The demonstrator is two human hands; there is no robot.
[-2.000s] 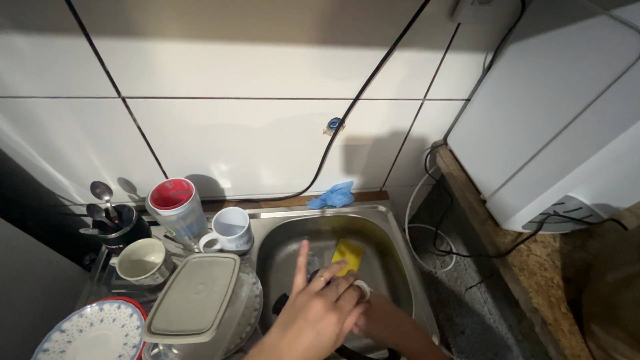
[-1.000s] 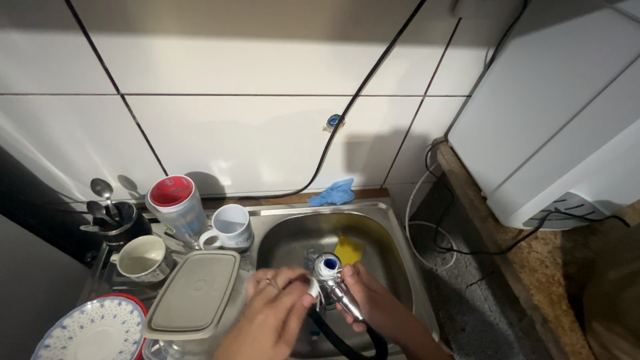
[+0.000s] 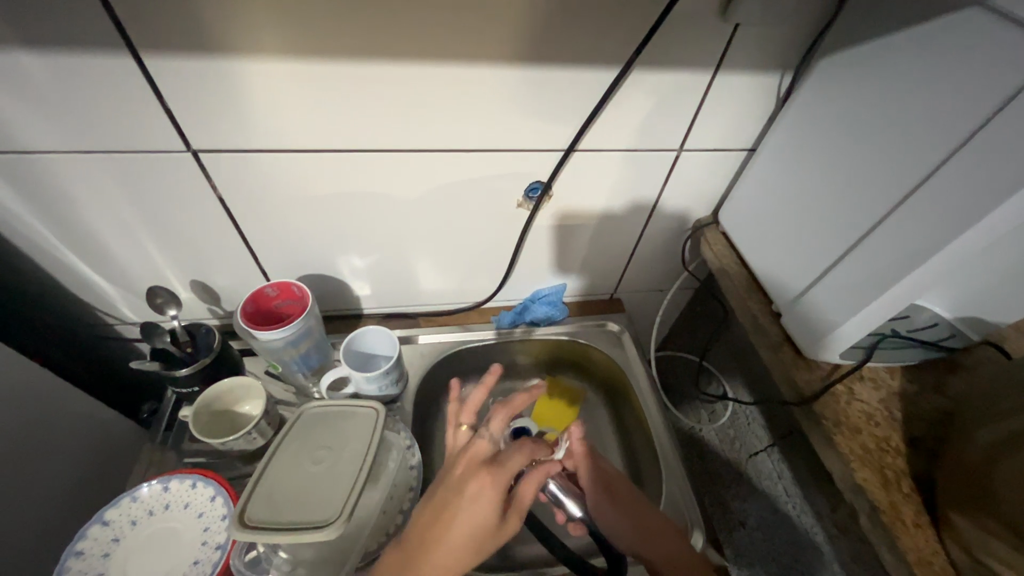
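Note:
Over the steel sink [image 3: 636, 456], my right hand [image 3: 600, 488] grips a chrome faucet fitting [image 3: 565, 494] with a black hose [image 3: 552, 544] below it. A ring-shaped end with a dark blue centre shows between my hands. My left hand [image 3: 480, 480] pinches a thin white strip [image 3: 562, 446] against the fitting with thumb and forefinger, its other fingers spread. A yellow cloth or sponge [image 3: 558, 402] lies in the sink behind my hands. On the tiled wall, a blue-rimmed pipe outlet [image 3: 534, 192] sits behind a black cable [image 3: 572, 148].
Left of the sink stand a lidded plastic container [image 3: 312, 464], a white mug [image 3: 374, 364], a cream cup [image 3: 230, 412], a red-lined tumbler [image 3: 276, 308], a cutlery holder [image 3: 200, 364] and a patterned plate [image 3: 152, 528]. A blue cloth [image 3: 534, 307] lies at the sink's back edge. A white appliance [image 3: 880, 160] stands right.
My left hand's fingers have spread over the ring-shaped end, which showed more openly one second ago. The fitting, mostly hidden behind my hands two seconds ago, is now partly visible.

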